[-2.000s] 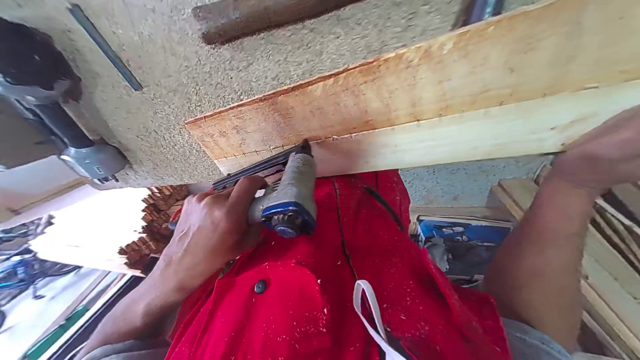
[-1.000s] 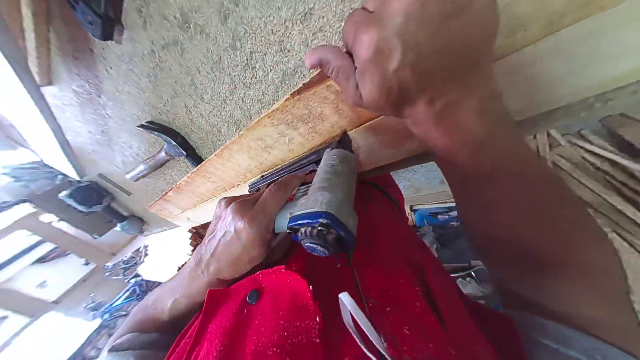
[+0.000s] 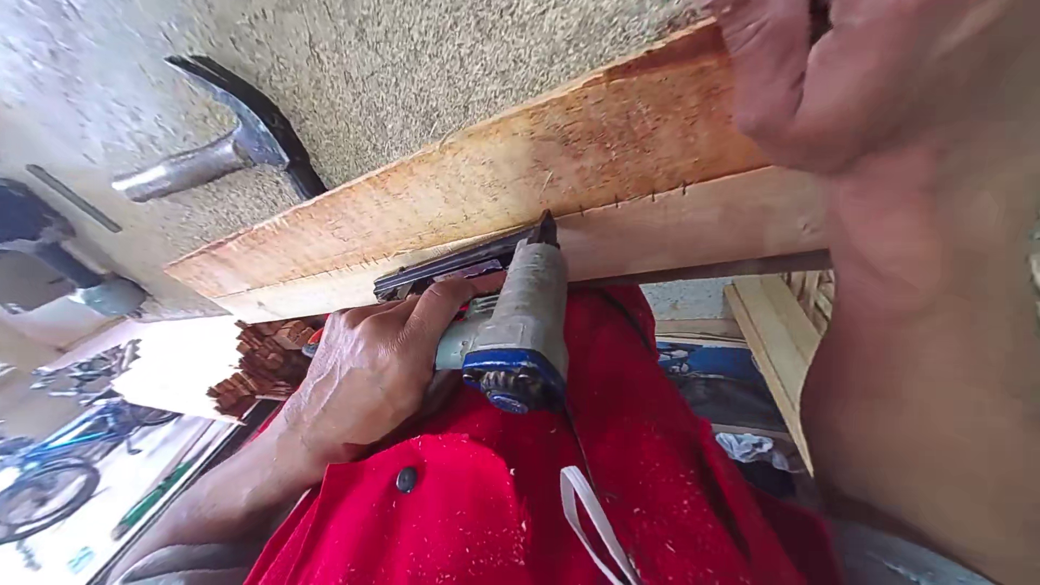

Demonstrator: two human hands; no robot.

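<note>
My left hand (image 3: 366,374) grips the handle of a pneumatic stapler (image 3: 524,317), grey with a blue end cap. Its dark nose touches the seam between a reddish-brown wooden board (image 3: 504,171) and a paler wooden strip (image 3: 691,223). Small dark fasteners stand in a row along that seam, right of the nose. At the upper right, my right hand (image 3: 812,89) rests on the brown board; its fingertips are partly out of view, so its hold cannot be made out fully.
A claw hammer (image 3: 236,150) lies just beyond the board on the rough worktop (image 3: 390,65). Farther left are a thin flat bar (image 3: 73,197) and another tool (image 3: 65,252). Stacked wood (image 3: 260,366) and a bicycle (image 3: 57,471) stand beyond, lower left; planks (image 3: 772,341) lie at right.
My right hand, low on the right at first, has come up onto the board. The stapler stays in my left hand against the seam. The view has shifted, bringing the hammer in.
</note>
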